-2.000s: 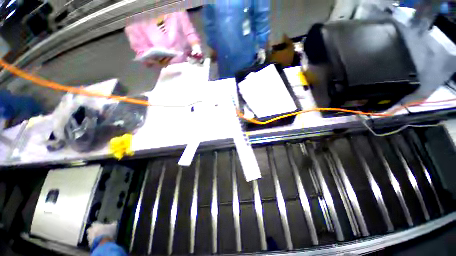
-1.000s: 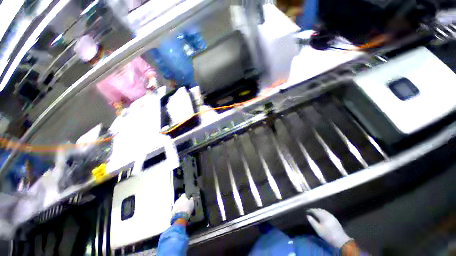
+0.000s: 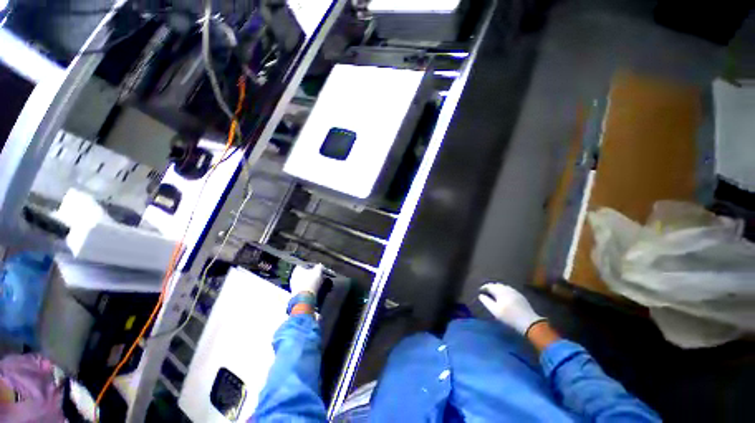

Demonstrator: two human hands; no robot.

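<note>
A white inverter unit with a small black display window lies on the roller conveyor at the lower left. My left hand, in a white glove, rests on the unit's dark connector end; its fingers are partly hidden, so a grip cannot be told. My right hand, also in a white glove, is held out over the floor to the right of the conveyor, empty, fingers slightly apart. A second white unit lies further up the conveyor.
A third unit shows at the top edge. The bench with an orange cable runs along the left. Crumpled packing sheets lie by a brown cardboard sheet at right. A pink sleeve shows at lower left.
The view has turned right along the conveyor. The unit at my left hand has moved along the rollers, nearer the other unit. My right hand has come into view since the earliest frame.
</note>
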